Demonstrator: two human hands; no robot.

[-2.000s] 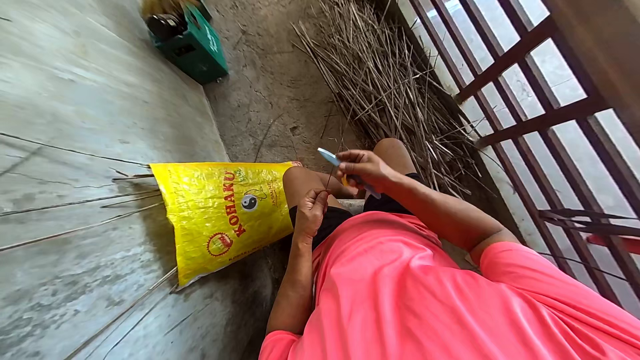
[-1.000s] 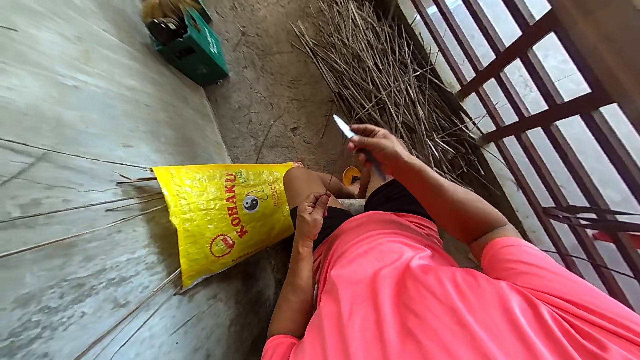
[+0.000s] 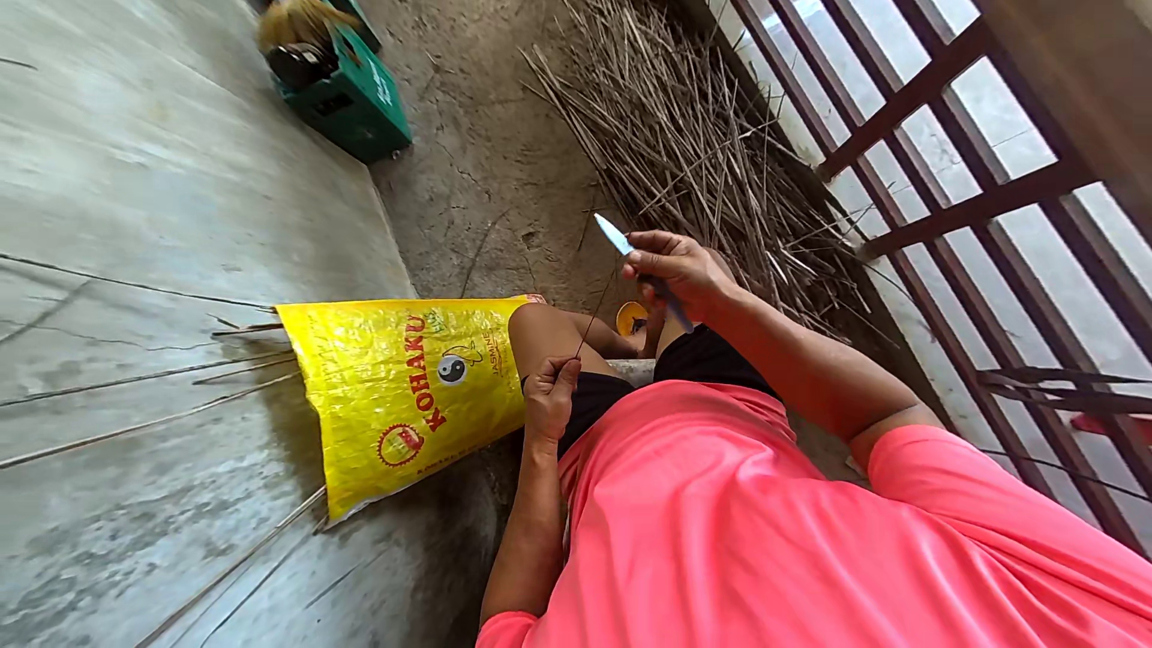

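My right hand is closed round a small knife, its pale blade pointing up and left and its dark handle showing below the palm. Lower and to the left, over my thigh, my left hand pinches one end of a thin dark stick. The stick runs up toward the knife; whether they touch I cannot tell. Left of my knee lies a yellow woven rice sack, with several long thin sticks projecting from its mouth over grey concrete.
A heap of dry thin sticks lies on the dirt floor beside a brown metal grille. At the upper left a green plastic crate stands against the concrete wall. A yellow round object is near my foot.
Two seconds ago the knife was lower and nearer my left hand. My right hand has moved up and away with it, while my left hand has stayed over my thigh.
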